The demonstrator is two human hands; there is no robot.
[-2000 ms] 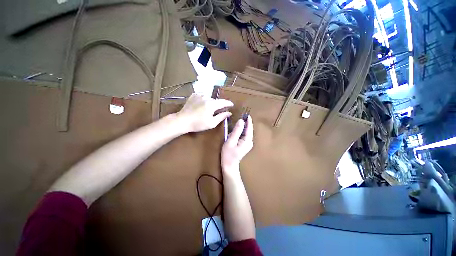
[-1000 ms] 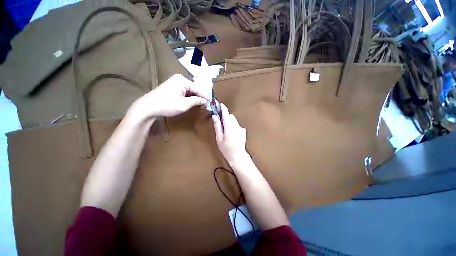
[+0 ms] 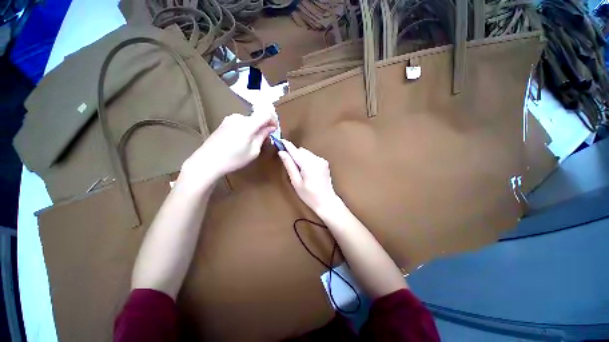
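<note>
A tan bag body panel (image 3: 234, 267) lies in front of me, with a handle (image 3: 107, 107) at its top edge. A second tan panel (image 3: 414, 153) lies at the right, with handle ends and a white-covered tab (image 3: 413, 72) at its top edge. My left hand (image 3: 234, 143) is closed, fingertips pinched at the panel's upper right corner; what they pinch is too fine to see. My right hand (image 3: 308, 175) is shut on small dark snips (image 3: 277, 142), tips touching or close to my left fingertips. A black cord (image 3: 314, 250) loops beside my right forearm.
Another tan panel (image 3: 67, 127) lies at the far left on a white table (image 3: 33, 267). Tangled straps (image 3: 220, 27) lie at the back, and more hang at the far right (image 3: 577, 67). A blue-grey surface (image 3: 521, 274) is at the lower right.
The snips and right hand have moved left, up to the left fingertips. My left hand has moved from the right panel's edge to the left. The view has shifted, with the panels turning.
</note>
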